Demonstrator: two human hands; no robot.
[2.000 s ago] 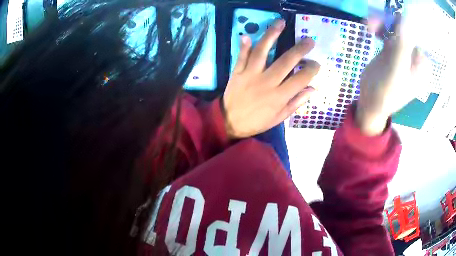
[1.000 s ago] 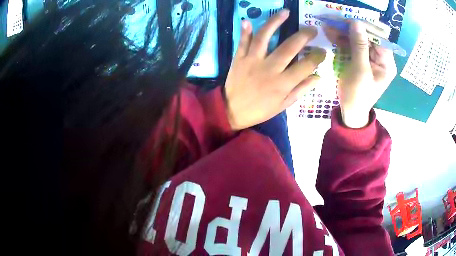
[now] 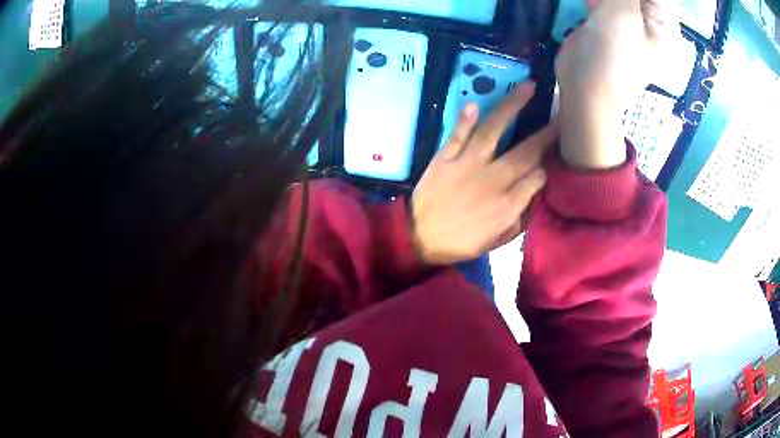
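Note:
My left hand [image 3: 479, 192] has its fingers spread over the lower part of a pale blue phone back cover [image 3: 492, 67] in the black tray [image 3: 430, 107]. Another cover [image 3: 385, 107], left of it, has a small reddish oval mark [image 3: 377, 157] near its lower end. My right hand [image 3: 599, 64] is at the top right over the tray, bent at the wrist; its fingertips are hard to make out and no tool shows clearly. Part of the sticker sheet [image 3: 648, 128] shows right of my right wrist, the rest hidden behind hand and sleeve.
Dark hair covers the left side and some covers. Printed white sheets [image 3: 734, 175] lie on the green surface [image 3: 703, 224] at right; another sheet [image 3: 46, 23] is at the top left. Red stools [image 3: 674, 400] stand at the lower right.
My right hand has moved up from the sticker sheet to over the tray. The tray and covers appear lower in view, and my left hand sits slightly lower and further right.

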